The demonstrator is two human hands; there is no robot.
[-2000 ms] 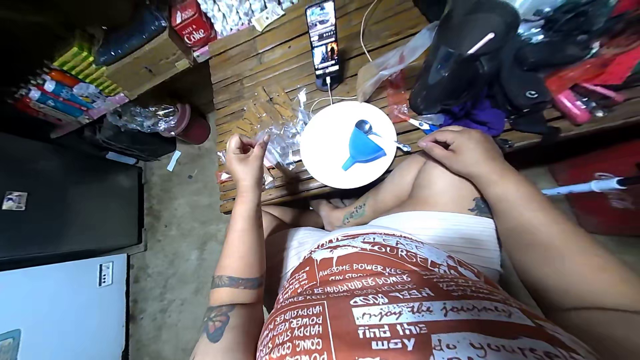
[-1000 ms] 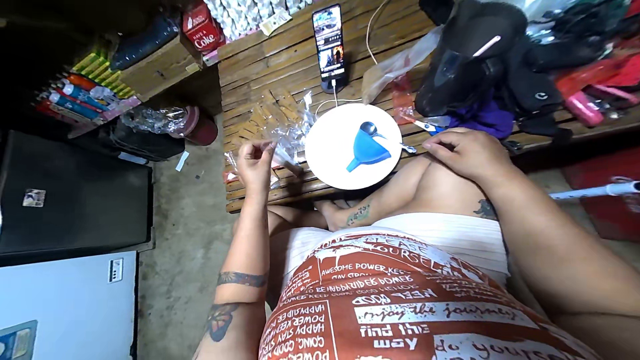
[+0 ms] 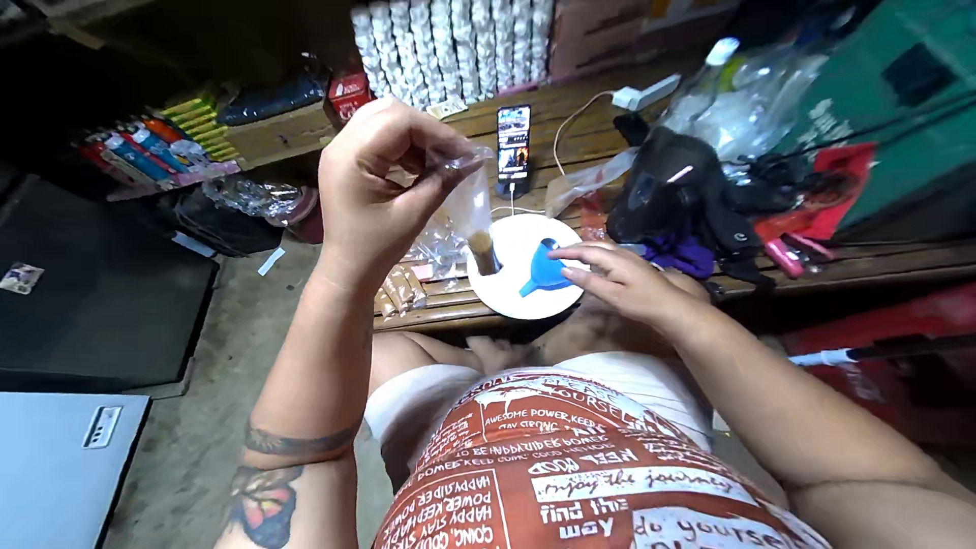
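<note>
My left hand point(image 3: 389, 175) is raised and pinches the top of a narrow clear plastic bag point(image 3: 471, 202). Brown powder point(image 3: 481, 253) fills the bag's lower end, which hangs over the left side of a round white lid or plate point(image 3: 503, 296). On that white surface lies a blue plastic funnel point(image 3: 547, 268), its spout toward the lower left. My right hand point(image 3: 610, 278) reaches over the funnel from the right, fingers spread at its wide rim; whether they touch it I cannot tell. A spoon's dark bowl shows partly in the funnel's mouth.
Filled brown sachets point(image 3: 399, 290) and loose clear plastic bags point(image 3: 438, 244) lie left of the plate on the slatted wooden table point(image 3: 450, 299). Behind stands a phone point(image 3: 513, 145) on a charging cable. A black bag point(image 3: 667, 183) and purple cloth point(image 3: 679, 255) lie to the right.
My left hand has risen from beside the loose plastic bags and now holds up a bag with brown powder. My right hand has moved in over the funnel. The view has shifted.
</note>
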